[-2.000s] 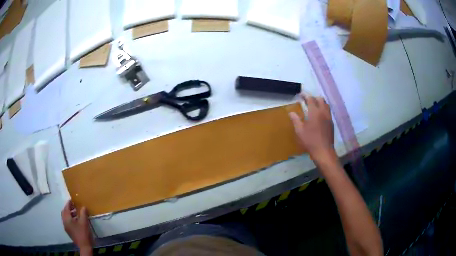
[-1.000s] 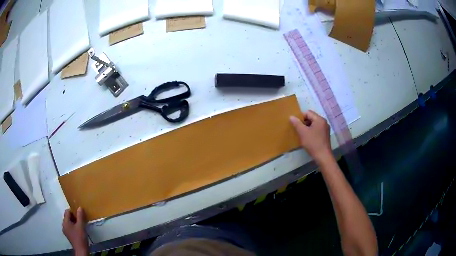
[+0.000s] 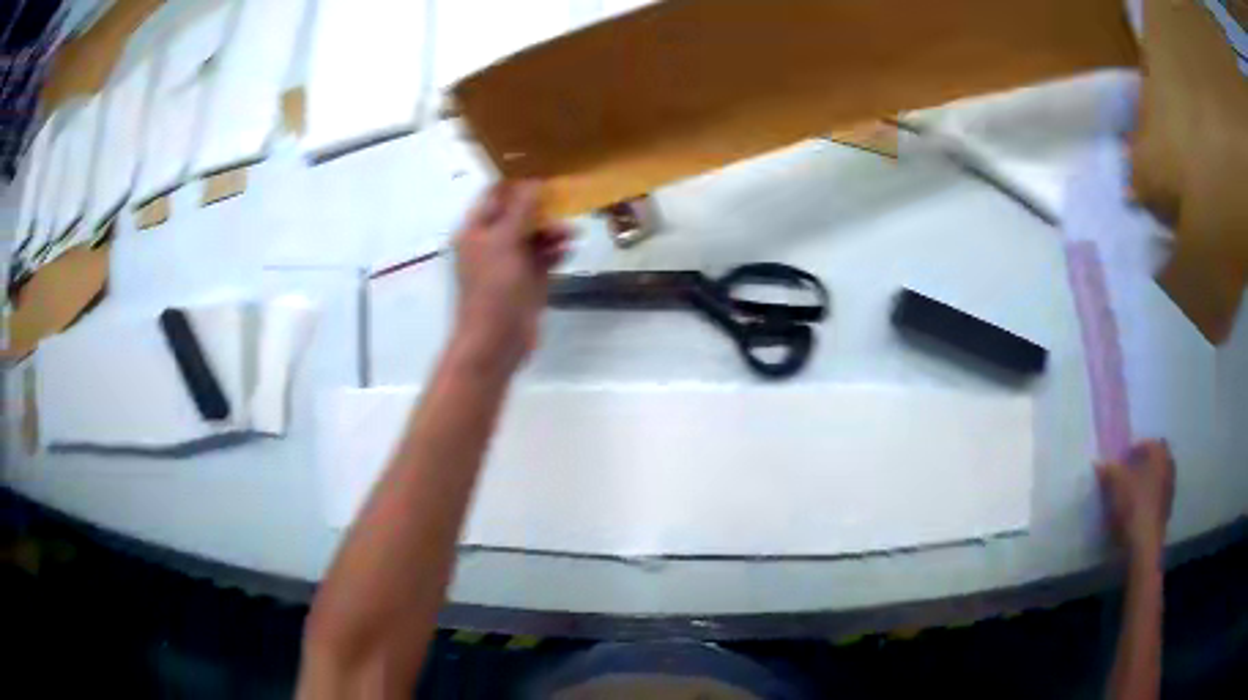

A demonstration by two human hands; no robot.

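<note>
My left hand (image 3: 504, 280) is shut on the lower left corner of the large tan cardboard pattern (image 3: 808, 85), which is raised over the back of the table. A long white cut fabric piece (image 3: 684, 472) lies uncovered near the table's front edge. My right hand (image 3: 1139, 495) is at the right, at the near end of the pink gridded ruler (image 3: 1099, 342); its fingers look closed on it, though blurred. Black-handled shears (image 3: 739, 312) lie behind the fabric, their blade tip hidden by my left hand. A black bar weight (image 3: 968, 335) lies right of them.
Folded white bundles (image 3: 367, 75) with tan tickets stand in rows at the back left. Another black weight (image 3: 195, 364) lies on white pieces at the left. A metal tool (image 3: 630, 222) shows partly under the pattern. Tan card (image 3: 1193, 178) is at the far right.
The pattern has been lifted off the white fabric and moved away toward the back by my left hand. My right hand has let go of the pattern and moved right to the ruler. The view has shifted.
</note>
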